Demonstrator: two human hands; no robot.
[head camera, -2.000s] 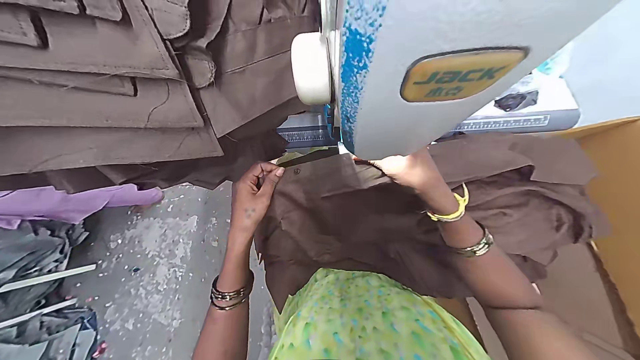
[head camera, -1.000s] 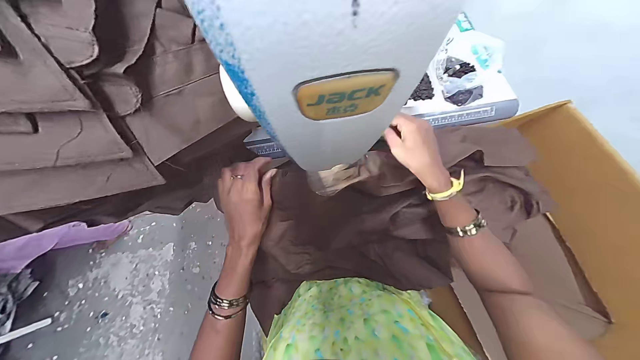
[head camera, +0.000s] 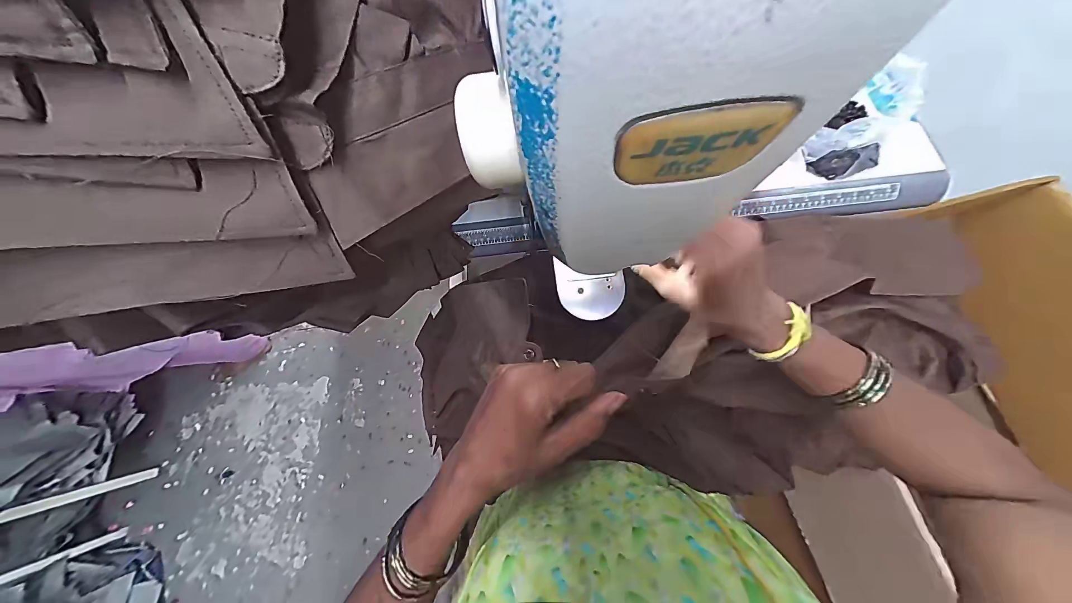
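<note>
A white and blue Jack sewing machine (head camera: 653, 75) stands in front of me, its rounded metal arm end (head camera: 590, 293) showing beneath the head. Brown fabric (head camera: 712, 419) lies around that end and across my lap. My left hand (head camera: 536, 419), fingers bent, rests on the fabric below the machine; whether it grips a fold is unclear. My right hand (head camera: 724, 276) is blurred, beside the machine head at the fabric's upper edge, with fingers curled; its hold on the cloth cannot be made out.
Stacked brown cut pieces (head camera: 151, 201) fill the upper left, above a lilac cloth (head camera: 109, 364). Grey fabric (head camera: 59, 444) lies at lower left. A cardboard box (head camera: 1017, 318) stands at right. Plastic bags with dark small items (head camera: 846, 155) sit on the machine's bed, behind a printed ruler (head camera: 821, 199).
My left hand has come down from the fabric's upper left edge toward my lap. The fabric has shifted, and the metal arm end now shows below the machine head.
</note>
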